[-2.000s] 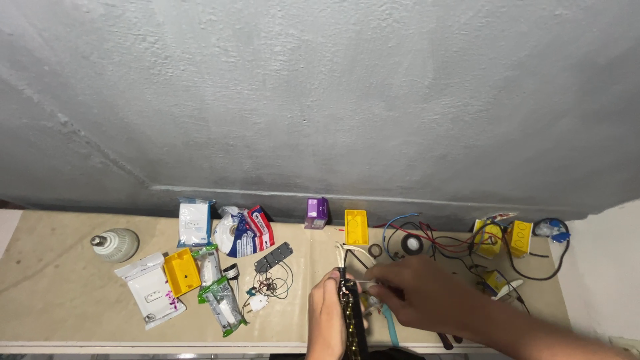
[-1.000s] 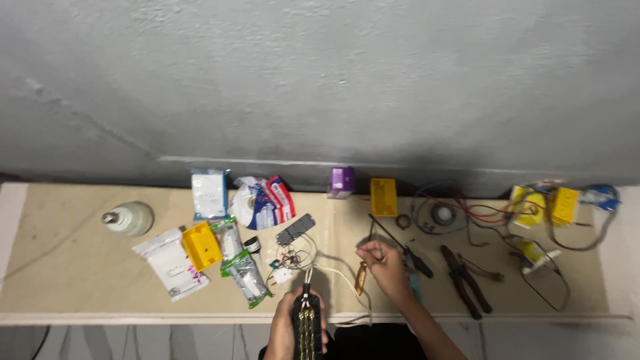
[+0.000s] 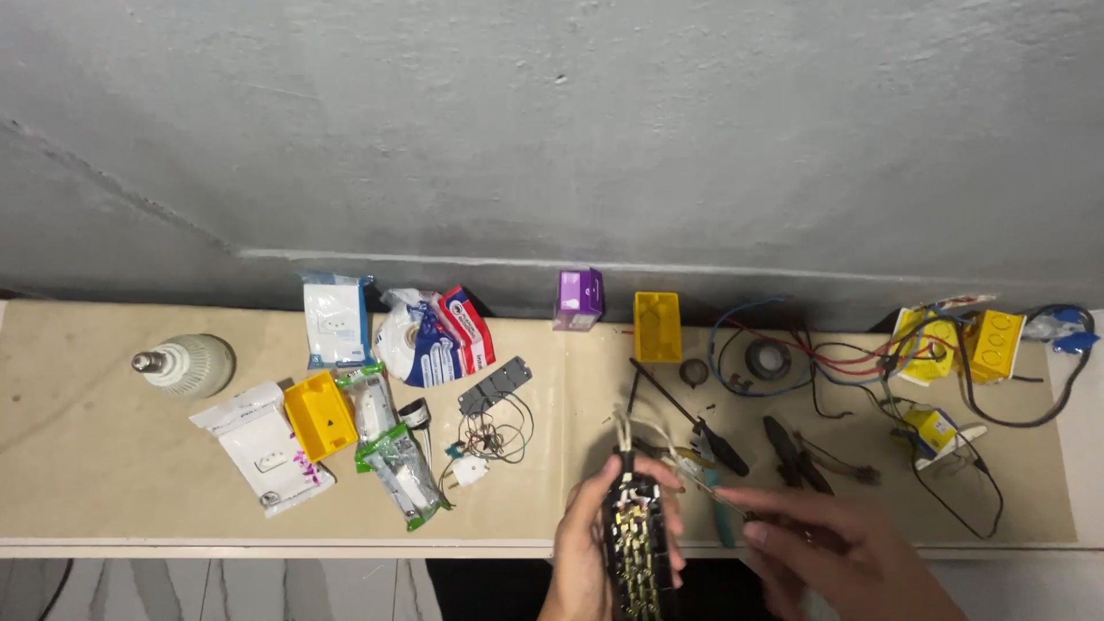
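My left hand (image 3: 588, 535) is closed around a black power strip (image 3: 636, 539) whose brass contacts face up, over the table's front edge. Pale wires (image 3: 634, 431) come out of its far end. To the right, my right hand (image 3: 811, 535) pinches a thin item between thumb and fingers, close to the strip; it is blurred, and I cannot tell whether it is a wire or a tool. Beyond the hands lies a screwdriver (image 3: 723, 447) with a black handle. Dark-handled pliers (image 3: 795, 457) rest at the right hand's far side, partly hidden by it.
Left of the strip are a light bulb (image 3: 198, 366), packaged sockets (image 3: 267, 453), a yellow box (image 3: 321, 417), and a plug with tangled thin wires (image 3: 490, 435). A purple carton (image 3: 578, 299) and another yellow box (image 3: 657, 328) stand near the wall. Tangled cables (image 3: 828, 366) spread at the right.
My right hand has come down from above the table to beside the strip. The copper-coloured item below it one second ago no longer shows clearly. My left hand still holds the strip.
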